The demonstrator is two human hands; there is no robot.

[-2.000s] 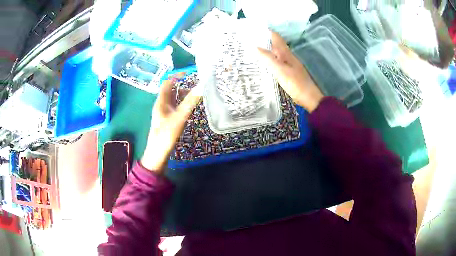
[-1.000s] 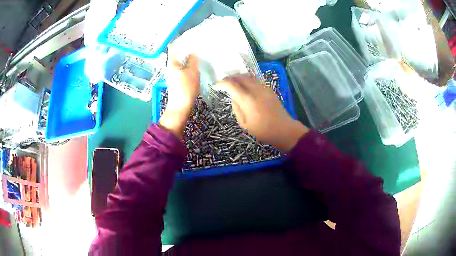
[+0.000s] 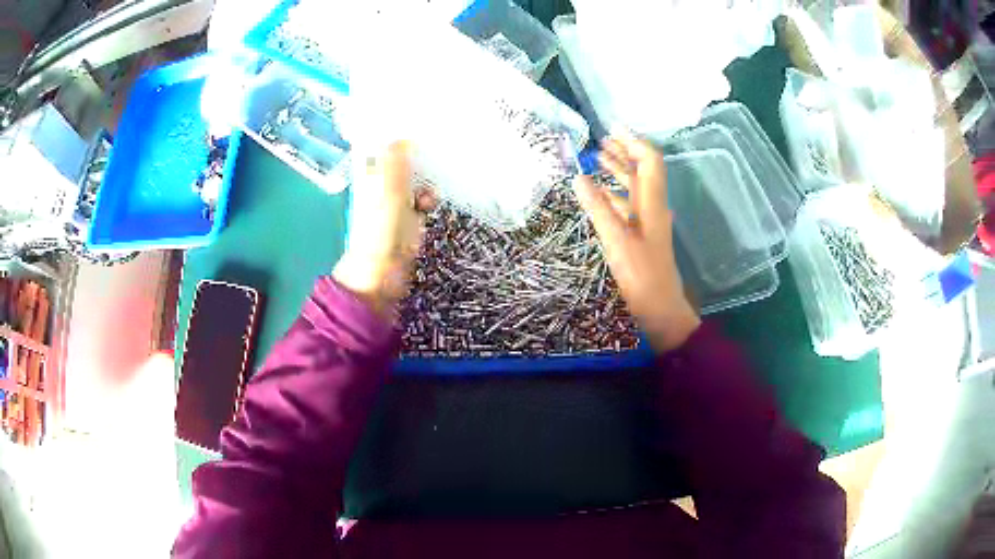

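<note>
A large blue parts tray [image 3: 524,364] lies in front of me, full of short dark-silver sleeves. A loose heap of thin silver pins [image 3: 507,278] lies on the sleeves in its middle. A clear plastic box [image 3: 480,131], overexposed and tilted, is above the back of the tray, with some silver pieces inside. My left hand [image 3: 387,229] is at the box's left side and seems to hold it; the fingertips are washed out. My right hand [image 3: 638,224] is raised at the tray's right side, slightly blurred, fingers apart, with nothing visible in it.
Empty clear lids [image 3: 726,207] are stacked right of the tray. A clear box of pins [image 3: 856,268] stands farther right. A blue tray [image 3: 153,164], a clear box of small parts [image 3: 300,126] and a smartphone [image 3: 218,360] are at left. Whitish bags [image 3: 666,55] lie at the back.
The clear box has tipped over the blue tray, and pins now lie spread on the sleeves. My right hand has moved from the heap to the right, its fingers opened.
</note>
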